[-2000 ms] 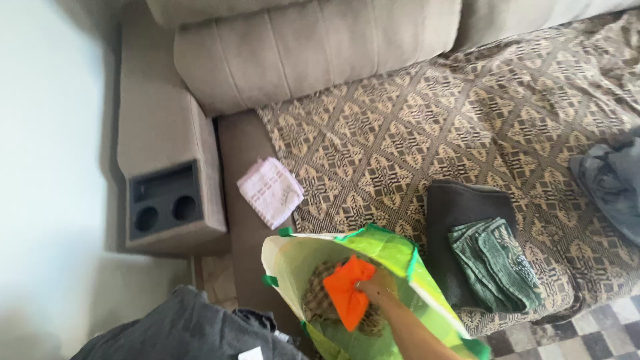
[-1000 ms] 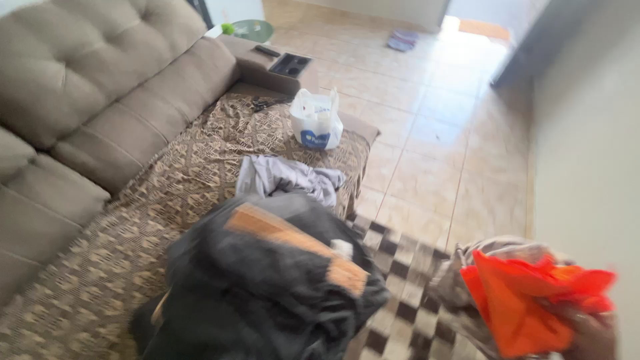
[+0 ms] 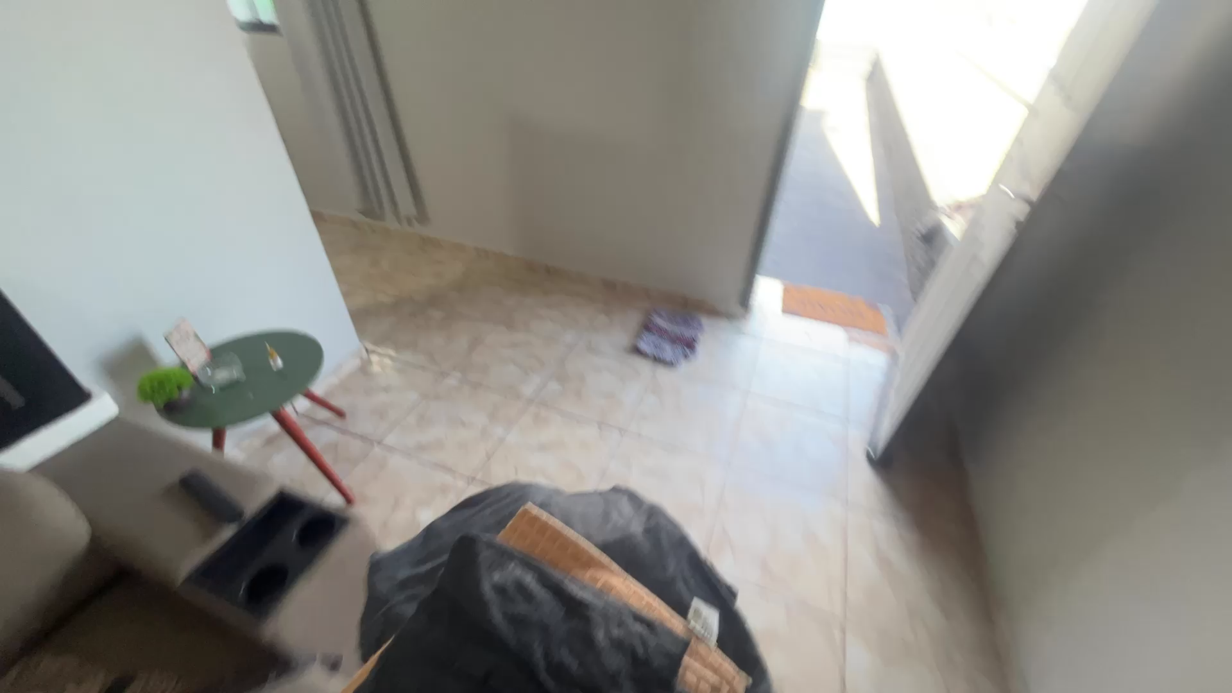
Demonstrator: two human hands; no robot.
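A bundled dark grey garment [image 3: 539, 597] with a tan woven band [image 3: 597, 568] and a small white label [image 3: 704, 620] fills the bottom middle of the head view. It hides whatever holds or supports it. Neither my left hand nor my right hand shows. The bundle appears in front of the tiled floor, just right of the sofa arm with its dark cup-holder insert [image 3: 265, 551].
A round green side table [image 3: 255, 380] with red legs stands at the left, bearing a green plant [image 3: 166, 385] and small items. A dark remote [image 3: 210, 496] lies on the sofa arm. A purple rag [image 3: 670, 337] and an orange doormat [image 3: 834, 310] lie near the open doorway.
The view has swung far, from the sofa seat to the doorway. The hand with the orange cloth, seen in both earlier frames, is out of view. The dark bundle stays in view.
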